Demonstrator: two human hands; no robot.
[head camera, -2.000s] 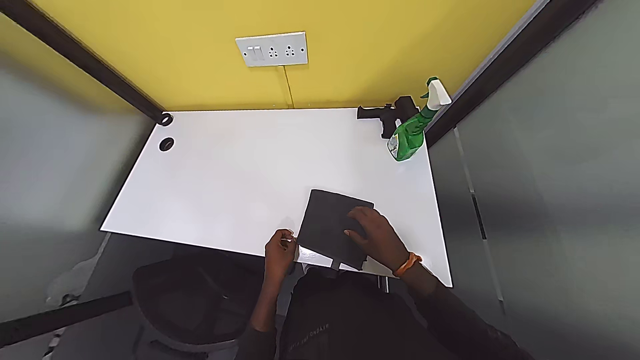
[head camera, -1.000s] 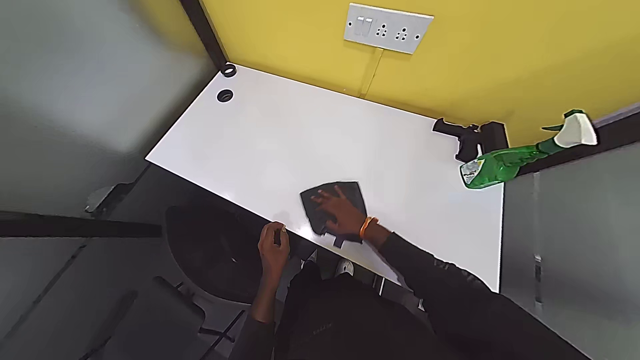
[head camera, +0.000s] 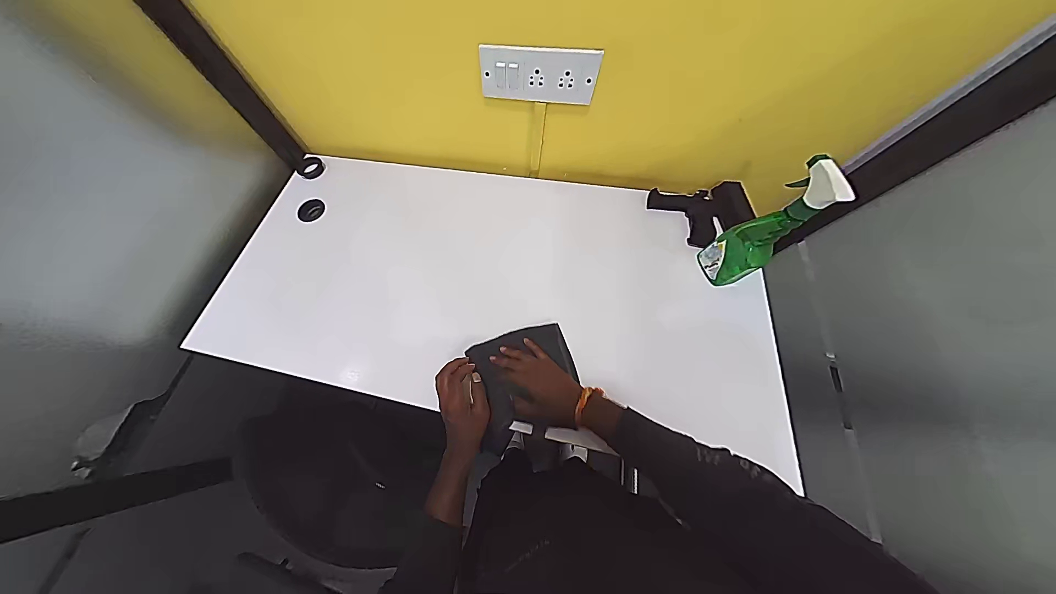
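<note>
A dark grey cloth lies at the front edge of the white table, part of it hanging over the edge. My right hand, with an orange band at the wrist, rests on the cloth with spread fingers. Against the cloth's left edge is my left hand, its fingers curled; whether they pinch the fabric cannot be told. A green spray bottle with a white head stands at the table's right back. Behind it lies a black object shaped like a handled holder.
Two black rings, one at the back left corner and one nearer, sit on the table. A white switch and socket plate is on the yellow wall. Grey partitions flank both sides. A dark chair stands below at the left.
My left hand, apart from the cloth one second ago, now meets its left edge. My right hand remains on the cloth, which has changed shape. The view has shifted.
</note>
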